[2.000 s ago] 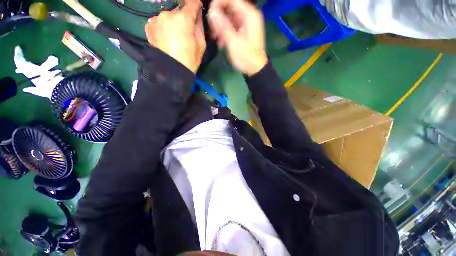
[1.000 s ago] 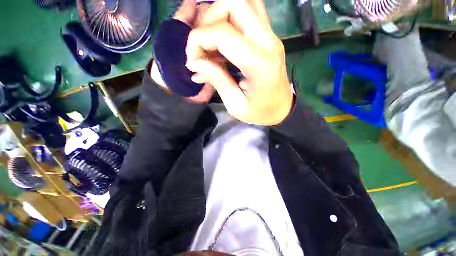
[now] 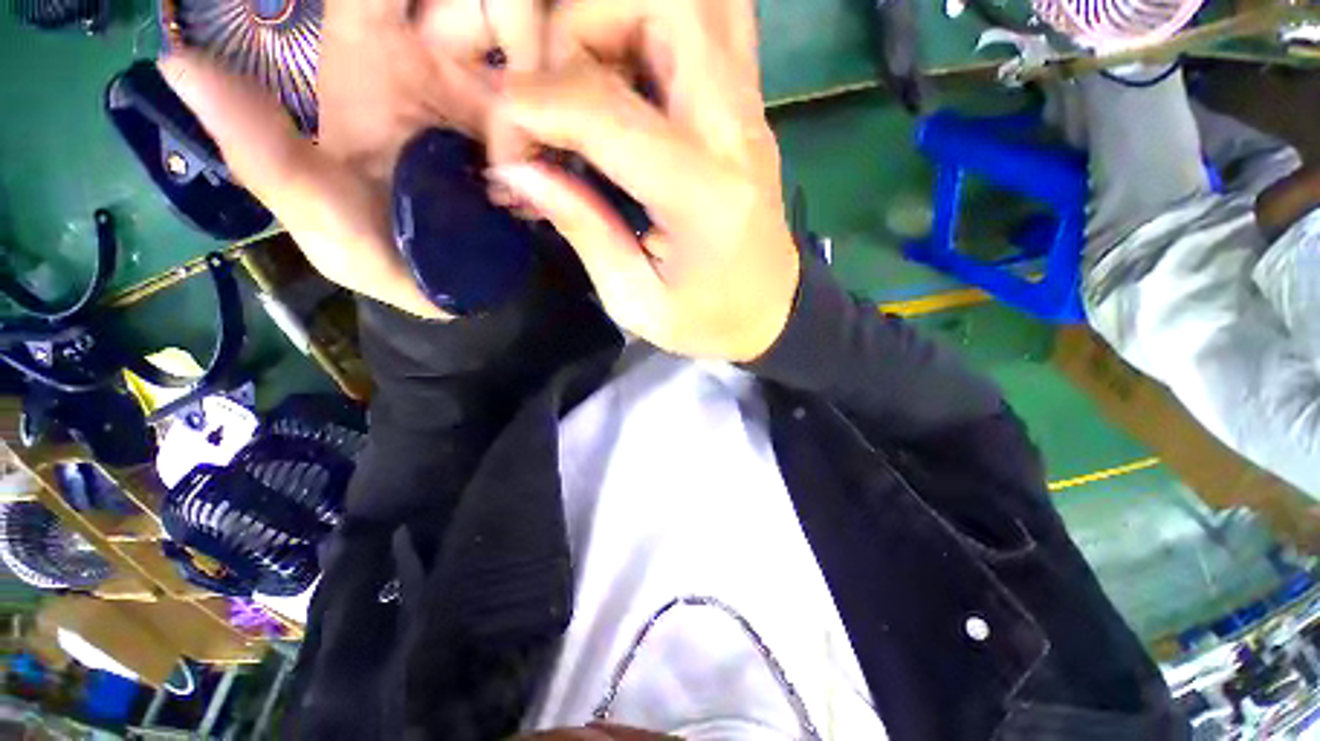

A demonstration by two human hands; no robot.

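Observation:
A smooth dark oval disc, likely a battery cover (image 3: 460,225), is between my two hands in front of my chest. My left hand (image 3: 340,159) is partly blurred, its thumb spread to the left, with the disc against its palm. My right hand (image 3: 666,174) bends over from the right, thumb and fingers at the disc's upper right edge. Both hands are cut off by the top edge. What the upper fingers touch is hidden.
A fan with a round grille (image 3: 275,44) and a dark clip base (image 3: 174,152) lie on the green bench at upper left. Black fans (image 3: 261,500) sit lower left. A blue stool (image 3: 1006,203) and a seated neighbour's pale-clothed legs (image 3: 1202,290) are at right.
My hands first came from the bench top to my chest, and the dark disc came into view in them. Since then the disc has turned and shifted slightly left, and my left thumb has spread.

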